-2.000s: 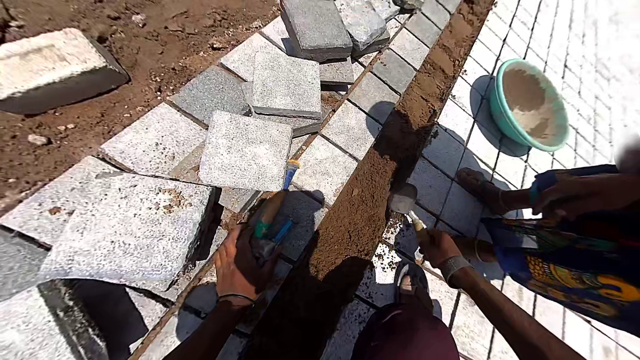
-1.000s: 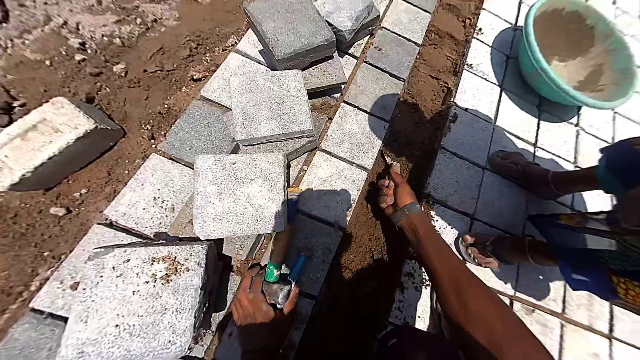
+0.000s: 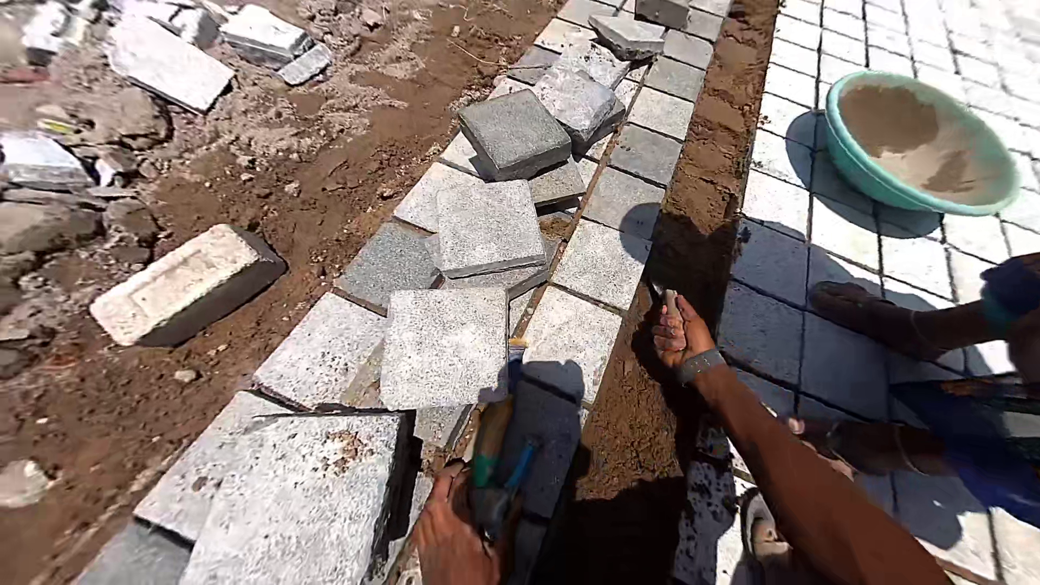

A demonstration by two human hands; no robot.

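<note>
My right hand (image 3: 682, 333), with a grey band at its wrist, grips a trowel by its light handle (image 3: 671, 304). The trowel's blade is mostly hidden, low in the soil-filled trench (image 3: 634, 439) between two rows of pavers. At the bottom centre, my left hand (image 3: 457, 532) is closed around a hand tool (image 3: 490, 443) with brown, green and blue parts; its exact kind is unclear. Just above that tool lies a loose square paver (image 3: 445, 348). More loose pavers (image 3: 490, 226) overlap farther up, and a thick slab (image 3: 305, 496) rests left of my left hand.
A tilted green basin (image 3: 845, 138) holding sand or dry mix stands on the laid pavers at right. Another person's feet (image 3: 869, 313) and legs are close to my right arm. A pale brick-shaped block (image 3: 183, 284) and broken stone pieces (image 3: 166, 61) lie on the soil at left.
My right hand with the trowel has moved from the trench's right edge over to its left side. My left hand stays low by the pavers. The view has shifted.
</note>
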